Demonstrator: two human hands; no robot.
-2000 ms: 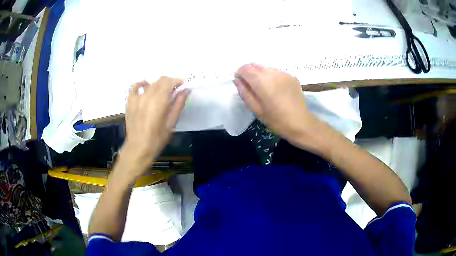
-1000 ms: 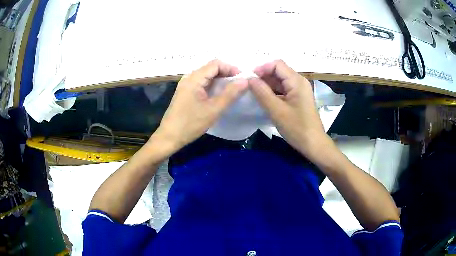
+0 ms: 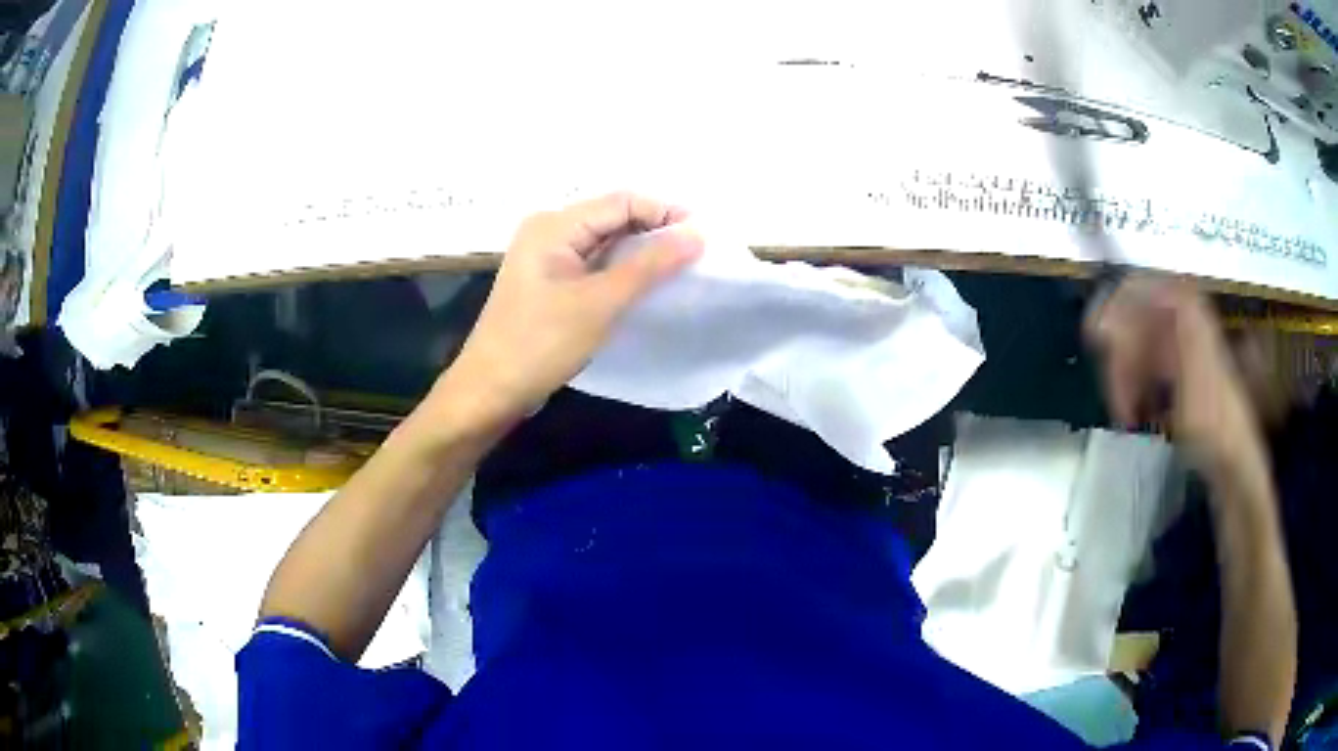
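My left hand pinches a white fabric piece between thumb and fingers at the table's front edge. The cloth hangs below the edge over my lap, its right part loose. My right hand is at the right, in front of the table edge, blurred by motion. It is closed around the handle end of the black shears, whose blurred blades point up over the table. The finger loops are hidden by the hand.
The white table has a wooden front edge and printed ruler marks. Thread snips lie at the right. White cloth hangs at the left edge. White stacks lie beside my legs, with a yellow tube at left.
My right hand has let go of the fabric, moved right and taken hold of the shears, which lay on the table. My left hand still pinches the cloth, whose right part now hangs loose.
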